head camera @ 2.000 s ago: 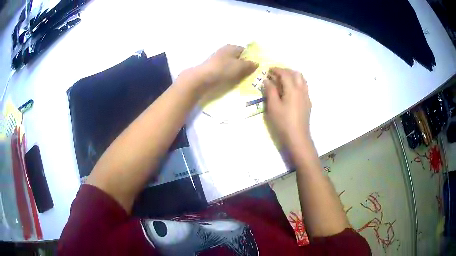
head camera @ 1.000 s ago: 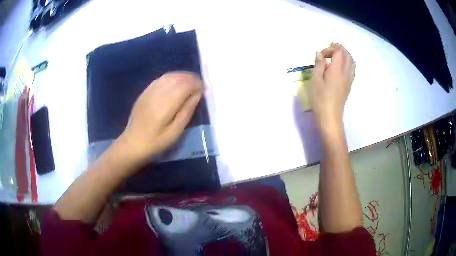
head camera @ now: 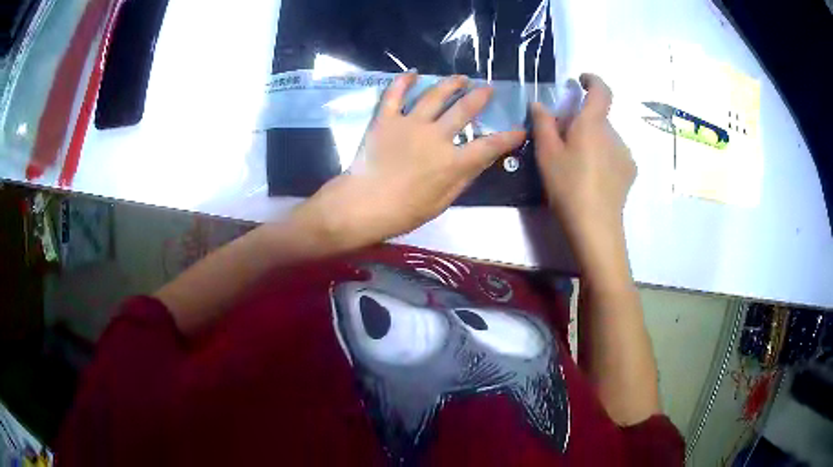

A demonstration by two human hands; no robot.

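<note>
A clear packing bag (head camera: 315, 102) with a pale printed band lies flat on the white table, with a black folded garment (head camera: 365, 36) inside. A small round white sticker (head camera: 511, 164) sits on its lower right part. My left hand (head camera: 425, 150) lies palm down on the bag, fingers spread, holding nothing. My right hand (head camera: 585, 155) is at the bag's right edge, with shiny plastic between thumb and forefinger. Thread snips (head camera: 687, 124), blue and yellow-green, lie to the right on a pale yellow sticker sheet (head camera: 722, 178).
A black phone (head camera: 128, 64) lies at the left, beside clear bags with red edges (head camera: 62, 100). Dark cloth (head camera: 785, 55) shows at the far right. The table's near edge runs just below the bag. Red thread scraps (head camera: 756, 397) lie below at the right.
The view has shifted, bringing the bag nearer. My right hand has moved from the snips and yellow sheet to the bag's right edge. My left hand is now spread on the band.
</note>
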